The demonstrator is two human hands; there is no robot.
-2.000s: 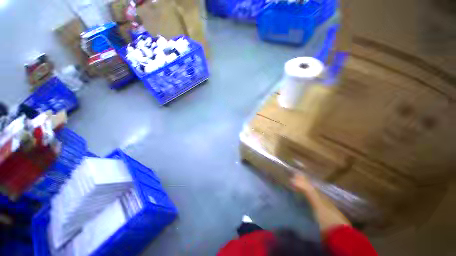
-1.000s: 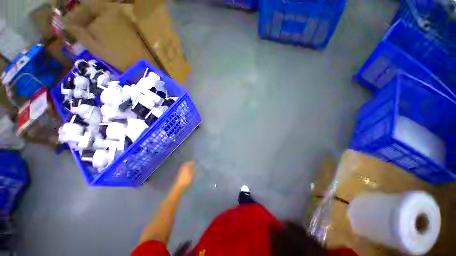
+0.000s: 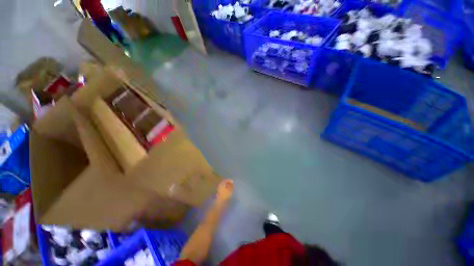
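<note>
My left hand is blurred at the lower middle, at the end of my stretched forearm. It overlaps the tip of a brown carton flap; I cannot tell if it touches it or how its fingers stand. My right hand is out of the picture. Open brown master cartons stand at the left, flaps spread. One holds red and white gift boxes. Blue crates with white and black appliance units are at the lower left, partly hidden under the carton flaps.
At the right, a large blue crate has cardboard at its bottom. Blue crates with white units stand behind it. Grey-green floor lies between the cartons and crates. A person in red is at the top left.
The view has moved on past the crate of white units, now at the lower left. The open cartons have come in at the left. The stretch film roll has left the picture.
</note>
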